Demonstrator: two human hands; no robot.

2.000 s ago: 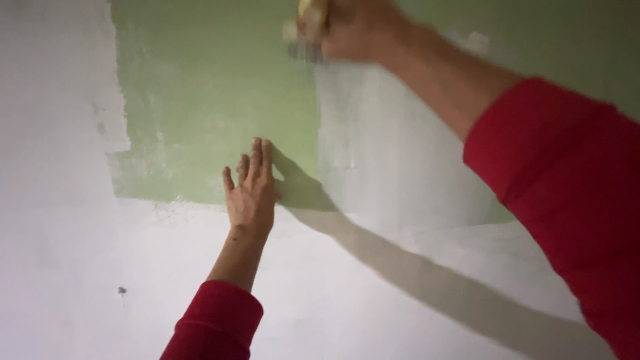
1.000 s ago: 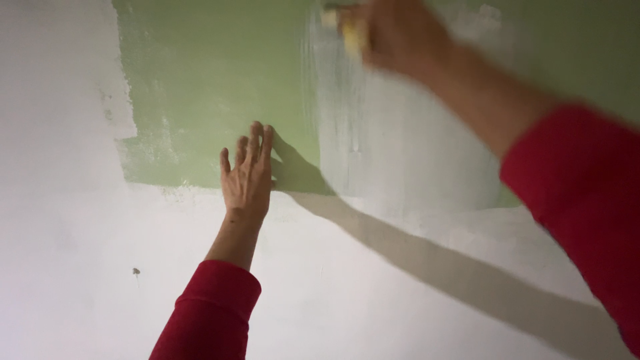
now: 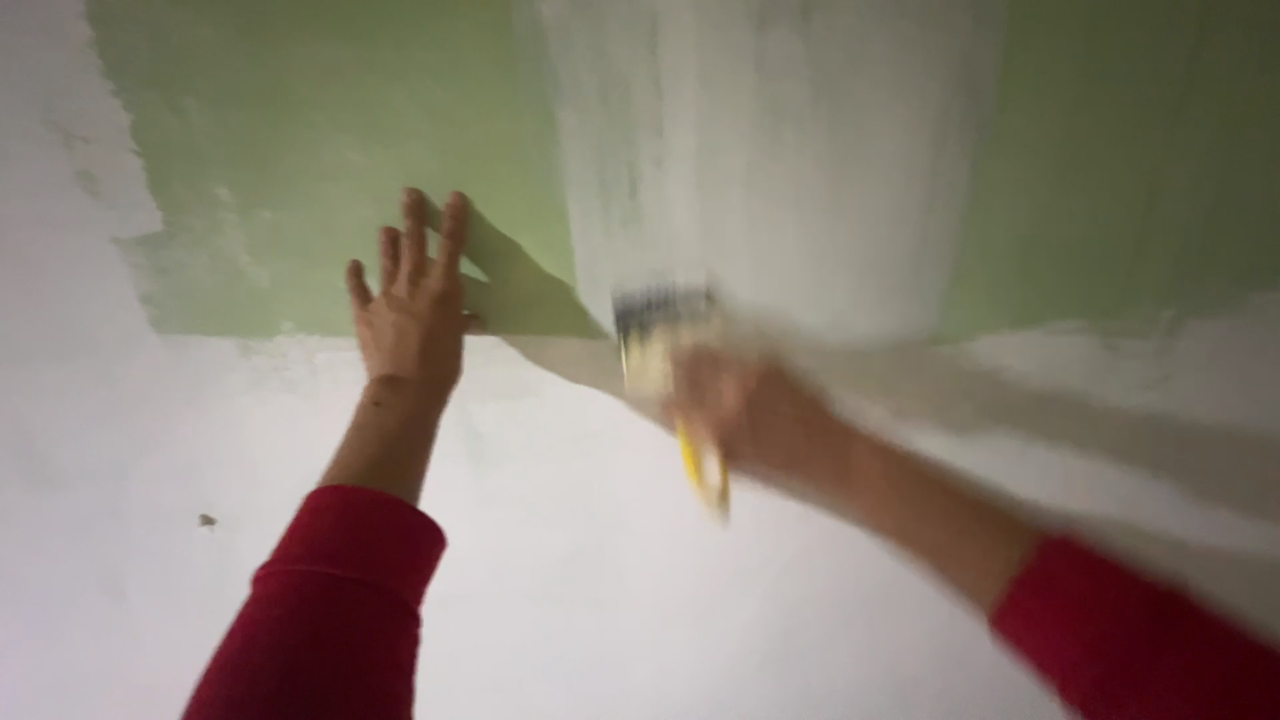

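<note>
My left hand (image 3: 412, 315) lies with its fingers apart against the wall, over the lower part of the green painted area (image 3: 330, 130). To its right, my right hand (image 3: 730, 400) grips a paintbrush (image 3: 655, 345) with a pale handle that has a yellow end. The dark bristles point up and are blurred by motion. They are at the lower left of a streaky whitish coat (image 3: 790, 170), near the green area's bottom edge. Green shows faintly through the streaks. Whether the bristles touch the wall cannot be told.
White wall (image 3: 600, 600) lies below and to the left of the green. A small dark mark or hole (image 3: 207, 520) shows at the lower left. More green wall (image 3: 1130, 150) stands to the right of the whitish coat. Shadows of my arms fall across the wall.
My right hand has come down with the paintbrush from the top of the view to the green area's lower edge. The left hand stays on the wall.
</note>
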